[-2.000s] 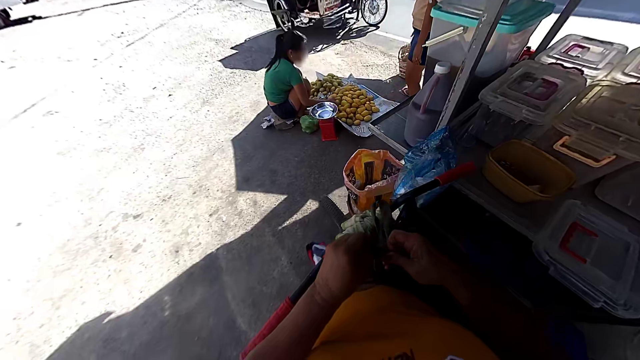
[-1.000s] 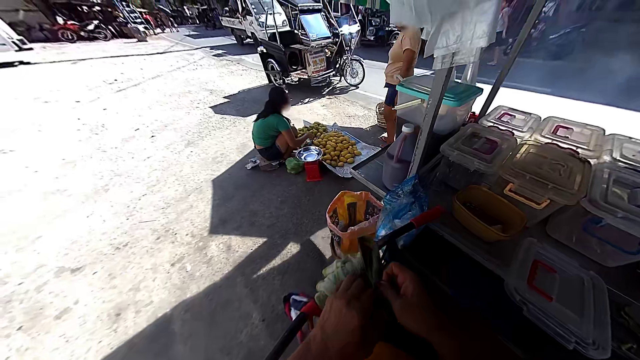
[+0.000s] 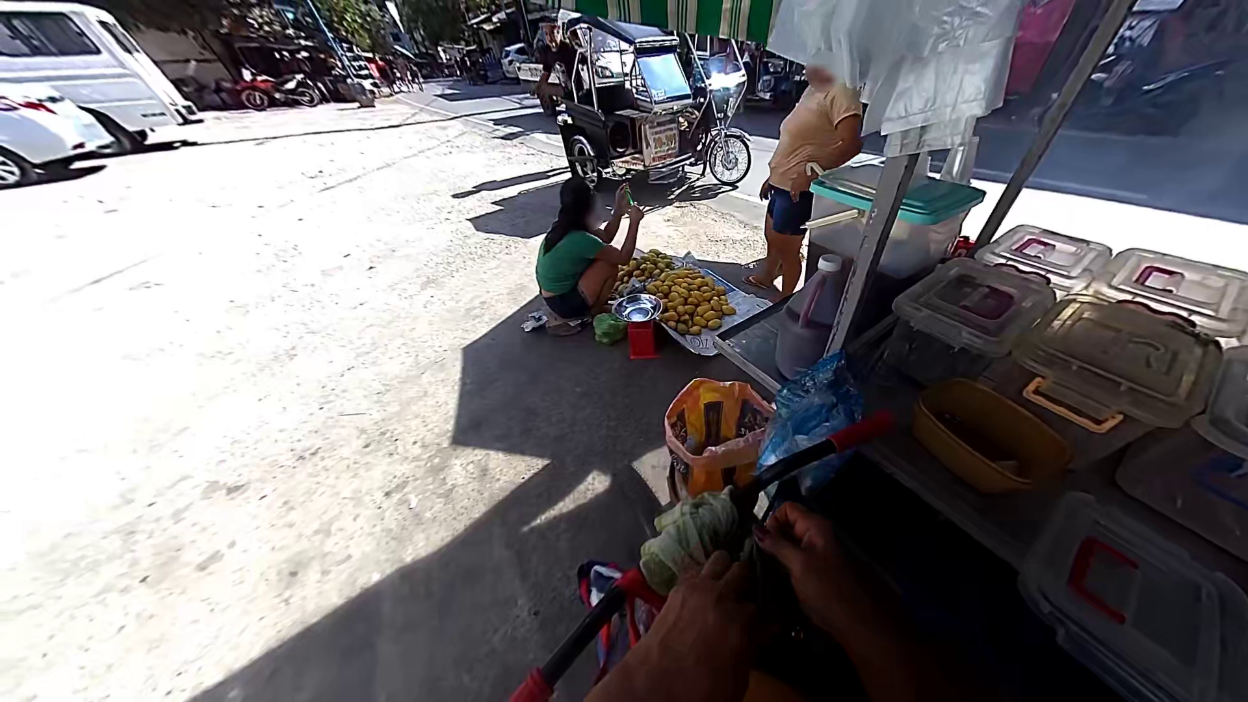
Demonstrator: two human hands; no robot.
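Low in the view, my left hand [image 3: 697,619] lies against a pale green wrapped cloth or plastic bundle [image 3: 690,538] on a dark handlebar with red grips [image 3: 814,456]. Just right of it, my right hand [image 3: 814,561] has its fingertips bent together close to the bar. Both hands are in deep shade, so what the fingers hold is hidden. Past the bar stand an orange patterned bag [image 3: 717,439] and a crumpled blue plastic bag [image 3: 814,405].
At right, a stall counter bears clear lidded boxes [image 3: 1116,356], a yellow tub [image 3: 990,439] and a teal-lidded container [image 3: 897,210]. Ahead, a crouching person [image 3: 575,258] is beside yellow fruit [image 3: 687,297] and a red scale [image 3: 642,339]. Another person [image 3: 804,161] stands near a tricycle [image 3: 648,107].
The view has tilted up, showing more of the street. The crouching person has raised both hands, now with a small green thing. My hands stay close together at the bar.
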